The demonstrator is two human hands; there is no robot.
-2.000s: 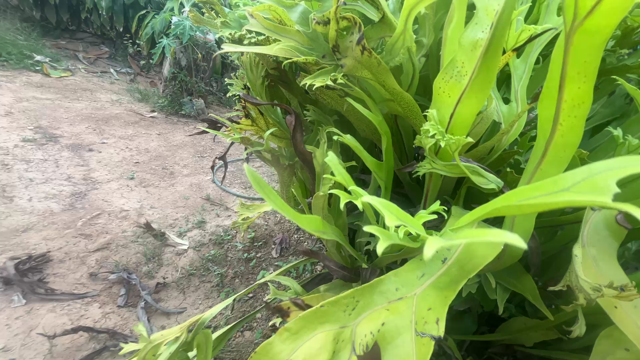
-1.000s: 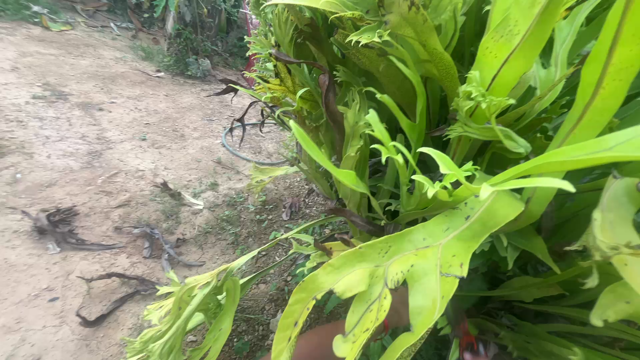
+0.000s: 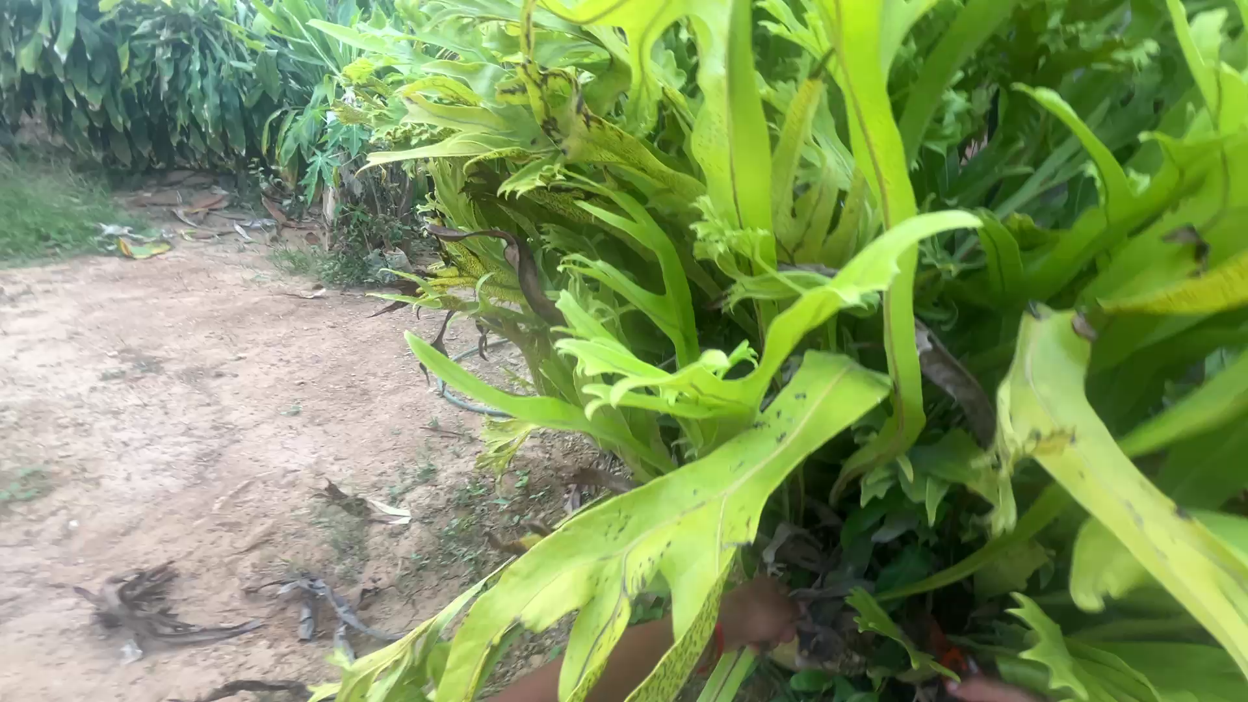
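Large, pale green staghorn-type fern fronds (image 3: 682,487) with dark spots arch over both my hands. My left hand (image 3: 759,612) is low among the plant's inner stalks, a red band at its wrist; its fingers are curled at the upper end of a green frond strip (image 3: 726,675), beside dry brown leaves (image 3: 829,624). The forearm passes behind the big spotted frond. Of my right hand (image 3: 987,690) only a small part shows at the bottom edge, close to an orange-red object (image 3: 951,653), perhaps a tool's handle. Leaves and shade hide the rest.
Bare dirt ground (image 3: 224,390) lies to the left, with dry curled leaves (image 3: 146,609) on it. A thin hose (image 3: 468,398) curves beside the plant's base. Dense shrubs (image 3: 146,78) stand at the back left, and drooping fronds (image 3: 1111,468) fill the right.
My left forearm, partly visible a second ago, now shows with the hand among the stalks. Two seconds ago neither hand was in view. The view has shifted.
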